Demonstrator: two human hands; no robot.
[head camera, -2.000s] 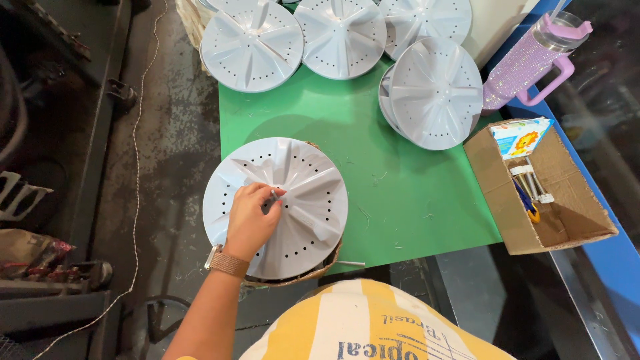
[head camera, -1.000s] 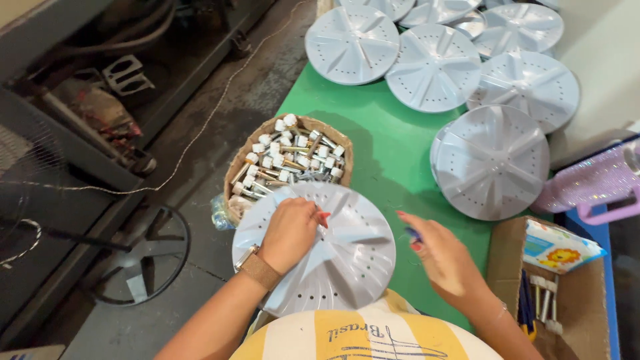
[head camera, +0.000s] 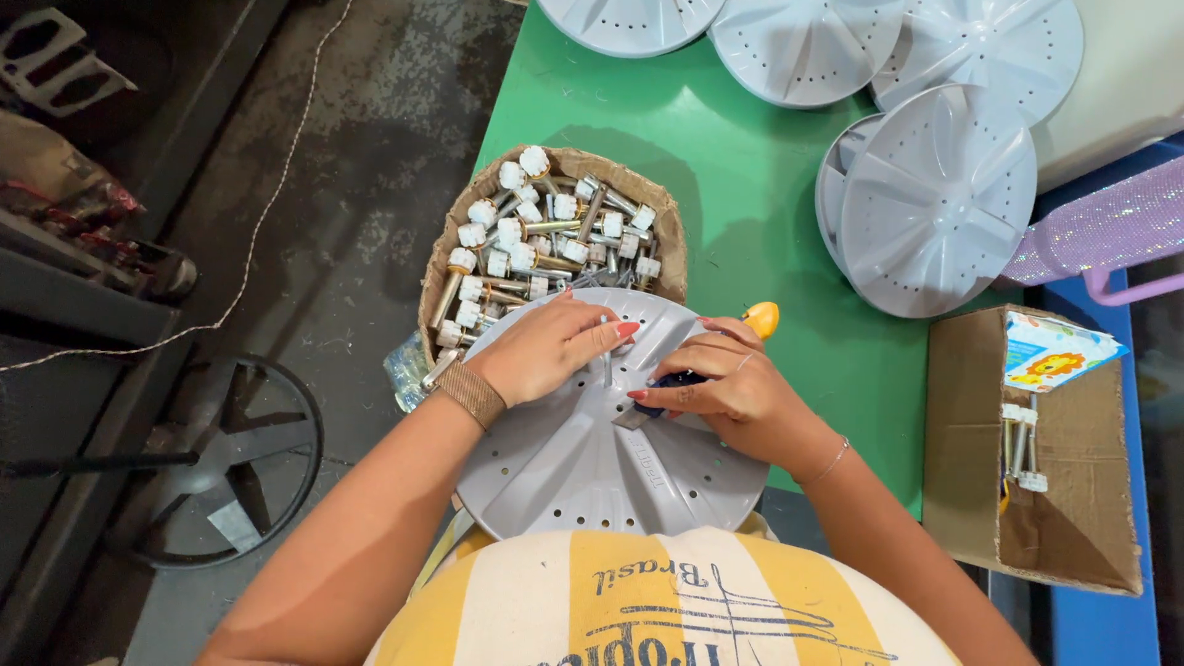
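Observation:
A light grey ribbed plastic disc with small holes (head camera: 555, 462) lies tilted against my body, its far edge by a cut-down cardboard box (head camera: 673, 231) of metal shafts with white toothed plastic heads (head camera: 509, 231). My left hand (head camera: 546, 347) rests on the disc's upper left, thumb and fingers near a thin grey piece standing by the centre; whether it grips that piece is unclear. My right hand (head camera: 740, 384) holds a utility knife (head camera: 680, 379), dark blue with a yellow end, its blade against the disc close to the centre. The palm side of both hands is hidden.
More grey discs (head camera: 939, 203) lie on the green table (head camera: 740, 250) at the back and right. An open cardboard box (head camera: 962, 444) at the right holds several shafts. Beside it are a glittery purple tumbler (head camera: 1101, 222) and a blue surface (head camera: 1101, 620). A black wheel-like base (head camera: 310, 462) is on the floor.
My right hand has moved left from beside the disc onto it, bringing the knife blade near the centre. My left hand stays on the disc. The view has shifted.

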